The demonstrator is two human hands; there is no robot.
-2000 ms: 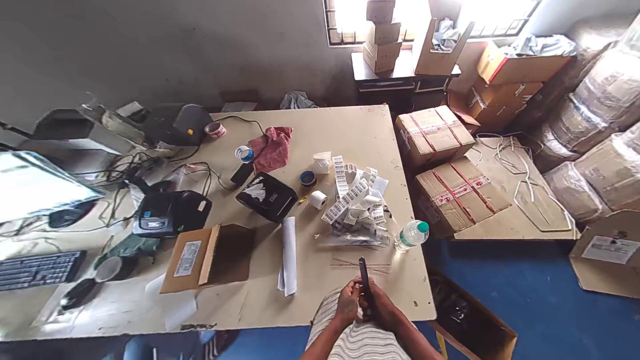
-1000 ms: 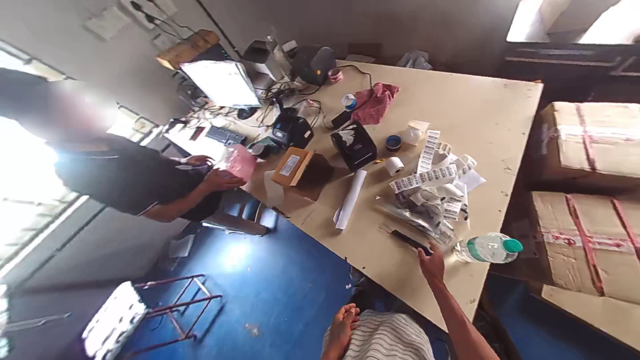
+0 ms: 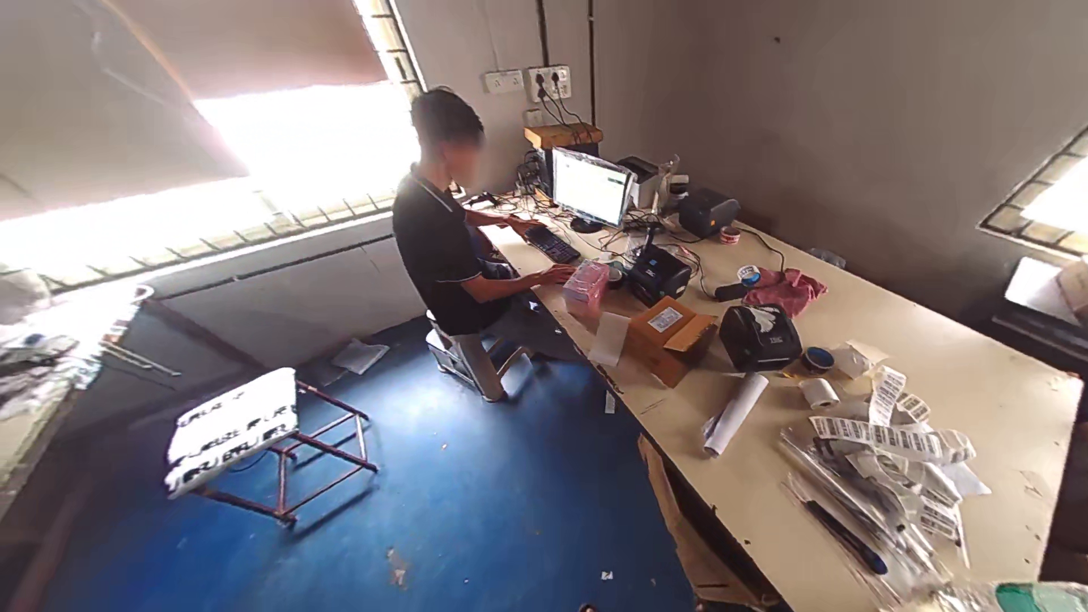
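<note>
Neither of my hands can be made out; tiny skin-toned spots at the bottom edge are too small to identify. On the near part of the table (image 3: 697, 433), a dark slim tool (image 3: 846, 537) with a blue end lies on clear plastic sleeves (image 3: 850, 493). Curled strips of printed labels (image 3: 901, 438) are heaped beside it. A green-capped plastic bottle (image 3: 1037, 597) is cut off at the bottom right. Left of the labels are a small white roll (image 3: 818, 393), a blue tape roll (image 3: 818, 359), a rolled white sheet (image 3: 736, 414) and a black label printer (image 3: 759, 338).
A person (image 3: 450, 229) sits on a stool across the table, one hand near a keyboard (image 3: 552, 244), the other at a pink packet (image 3: 586, 287). An open cardboard box (image 3: 667, 340), a second label printer (image 3: 659, 274) and a monitor (image 3: 592, 187) stand nearby. A metal-framed stool (image 3: 280, 450) stands on the blue floor.
The view has swung far to the left. The dark tool was in my hand two seconds ago and at my fingers over the table one second ago; now it lies on the plastic sleeves.
</note>
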